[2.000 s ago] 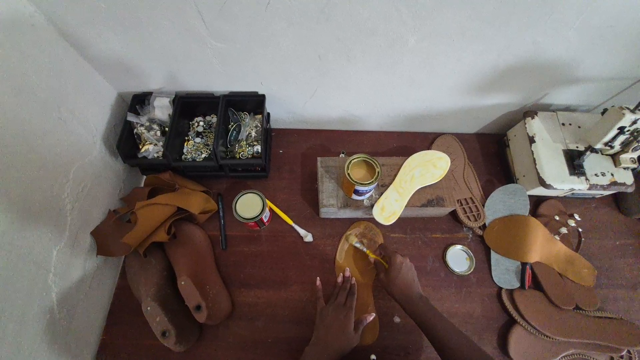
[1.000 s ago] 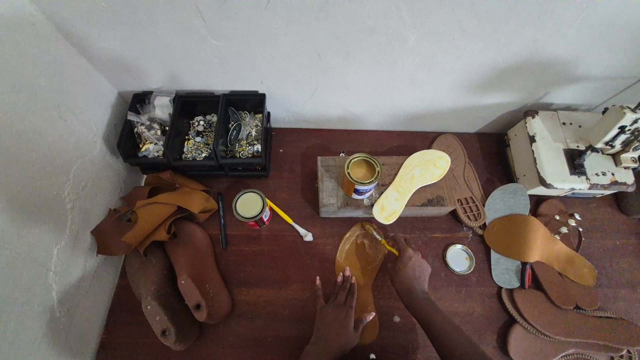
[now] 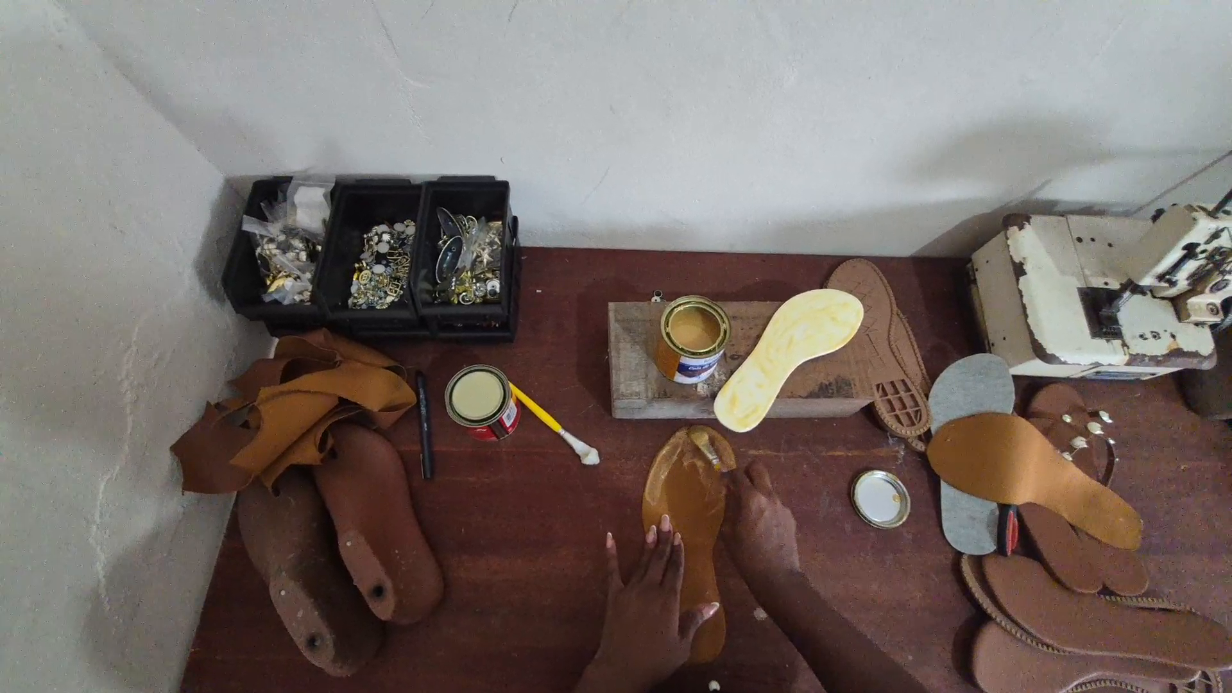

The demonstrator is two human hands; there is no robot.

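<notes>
A tan insole-shaped piece [image 3: 681, 491] lies on the dark red table, its toe end wet and shiny. My left hand [image 3: 647, 602] rests flat on its middle, fingers spread. In my right hand [image 3: 762, 525] is a small brush [image 3: 707, 449], its bristles touching the toe end. Behind, on a wooden block [image 3: 637, 385], stand an open can of tan glue-like liquid [image 3: 693, 337] and a foot-shaped piece coated pale yellow [image 3: 789, 356]. To the left are an open can of cream-coloured contents [image 3: 479, 402] and a yellow-handled brush [image 3: 553, 423].
Black bins of metal fittings [image 3: 375, 255] stand at the back left, leather scraps [image 3: 308, 404] and shoe lasts [image 3: 380, 525] in front of them. A can lid [image 3: 880, 499] lies at right, near a grey insole [image 3: 972, 385], brown soles [image 3: 1107, 616] and a white machine [image 3: 1068, 289].
My right hand has moved the brush about over the toe end of the tan piece, most recently leftward from its right edge. My left hand has stayed in place.
</notes>
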